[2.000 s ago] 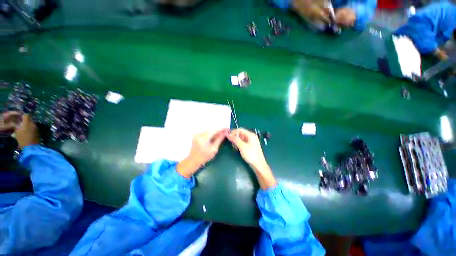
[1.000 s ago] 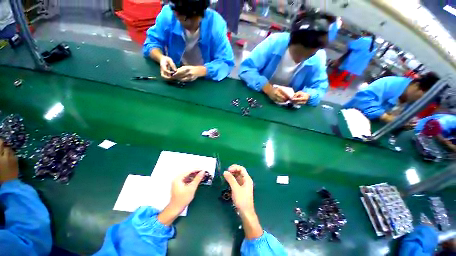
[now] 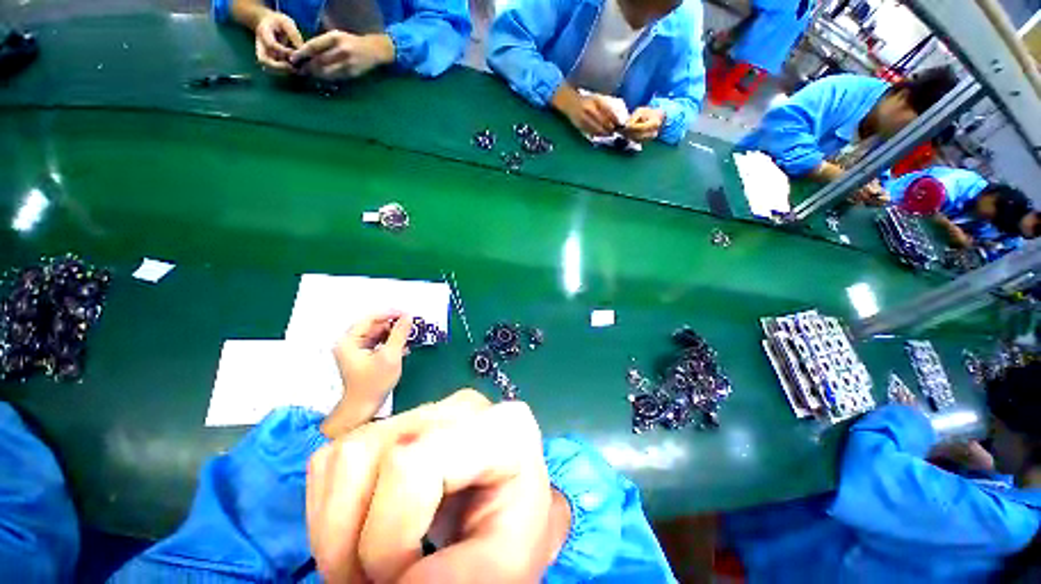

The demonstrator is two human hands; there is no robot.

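My left hand [image 3: 371, 363] is over the white sheets and holds a dark module [image 3: 427, 332] between thumb and fingers. My right hand [image 3: 434, 485] is raised very near the camera, large and blurred, its fingers curled. I cannot tell whether anything is in it. It hides part of the bench near me. A plain white sheet [image 3: 360, 299] lies beyond a second white sheet [image 3: 257, 386]. Thin tweezers [image 3: 458, 306] lie at the upper right edge of the farther sheet. A small module pile [image 3: 499, 348] lies right of them.
Larger module heaps lie at right [image 3: 685, 382] and far left [image 3: 51, 317]. Stacked parts trays [image 3: 820, 365] stand farther right. A module [image 3: 393, 217] lies on the glossy green belt [image 3: 491, 234]. White squares [image 3: 603, 317] lie on the bench. People in blue sit across and at both sides.
My right hand has come up from beside the small pile to close in front of the camera. My left hand still holds a module over the sheets. The view has shifted.
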